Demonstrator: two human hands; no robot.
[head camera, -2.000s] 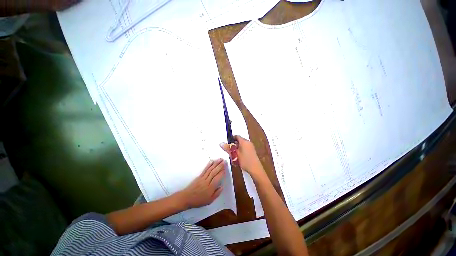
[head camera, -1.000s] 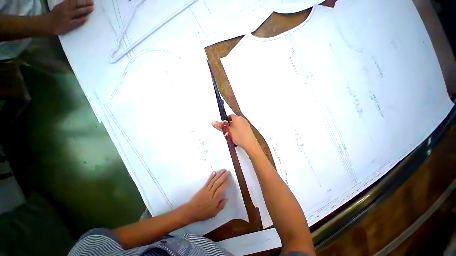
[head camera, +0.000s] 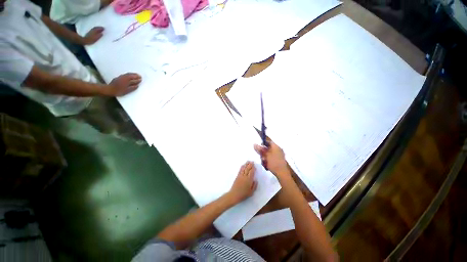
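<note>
My right hand (head camera: 272, 157) is shut on the handles of the shears (head camera: 263, 118). The long dark blades are spread apart and point away from me over the paper. My left hand (head camera: 245, 180) lies palm down on the near part of the white pattern sheet (head camera: 199, 138), left of the right hand, holding nothing. A large cut panel (head camera: 338, 92) lies to the right. Brown table (head camera: 260, 67) shows in the gap beyond the shears. A white paper strip (head camera: 269, 223) lies at the near table edge, partly under my right forearm.
A person in white at the left rests a hand (head camera: 126, 84) on the sheet; another hand (head camera: 93, 35) is behind it. A pink garment (head camera: 148, 9) with a yellow tag (head camera: 143, 17) lies at the far end. A metal rail (head camera: 389, 140) runs along the right. Cardboard box (head camera: 30, 148) stands left.
The view has shifted, showing the pink garment and more of the people. The shears, closed or nearly closed before, are now open and lie over the paper to the right of the cut gap.
</note>
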